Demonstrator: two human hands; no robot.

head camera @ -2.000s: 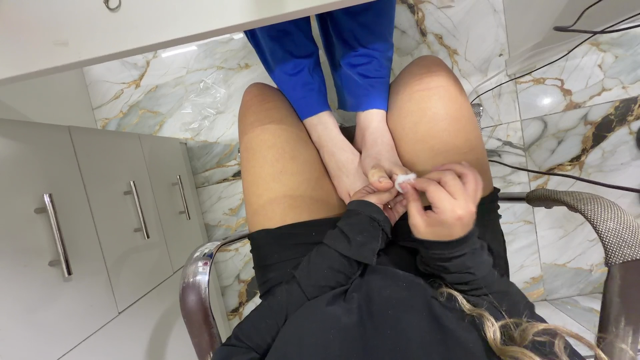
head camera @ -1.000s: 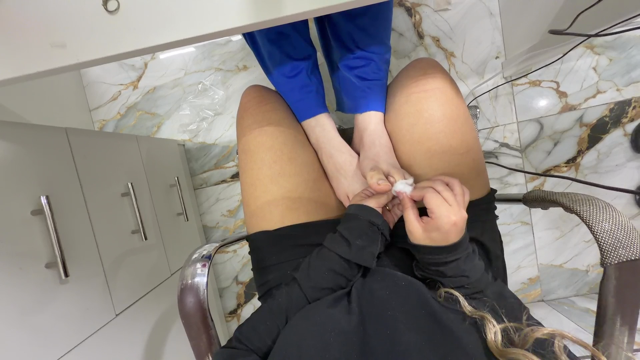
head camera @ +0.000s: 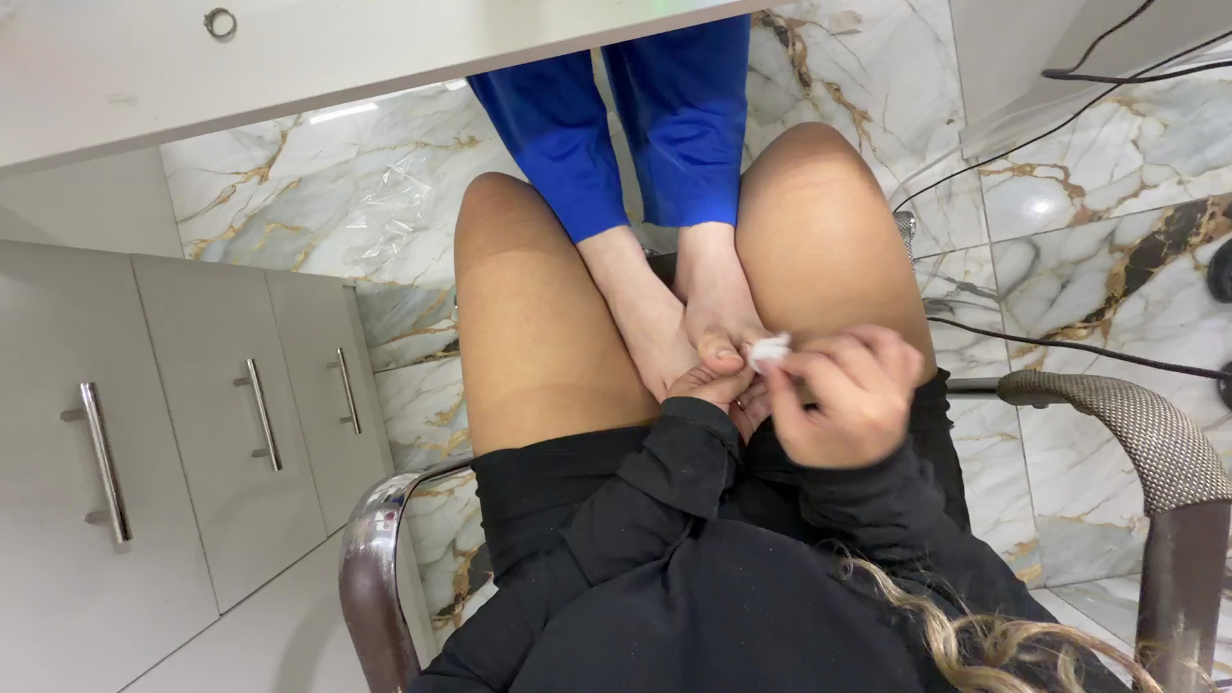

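Observation:
Two bare feet of another person in blue trousers (head camera: 674, 144) rest between my thighs. My left hand (head camera: 717, 385) is at the toes of the right-side foot (head camera: 717, 294), its fingers curled around the front of it. The other foot (head camera: 640, 318) lies beside it, its toes partly hidden by my left hand. Pinched between the thumb and fingers of my right hand (head camera: 847, 395) is a small white wad, perhaps cotton (head camera: 769, 350), right beside the toes. My right hand is slightly blurred.
A white table (head camera: 318, 58) spans the upper left, with a metal ring on it. Grey cabinets with bar handles (head camera: 104, 462) stand at the left. Chair armrests (head camera: 1116, 414) flank me. Black cables (head camera: 1078, 346) run over the marble floor at the right; clear plastic (head camera: 395, 212) lies behind the knees.
My right hand still pinches the white wad near the toes, with its fingers shifted slightly. My left hand stays at the foot.

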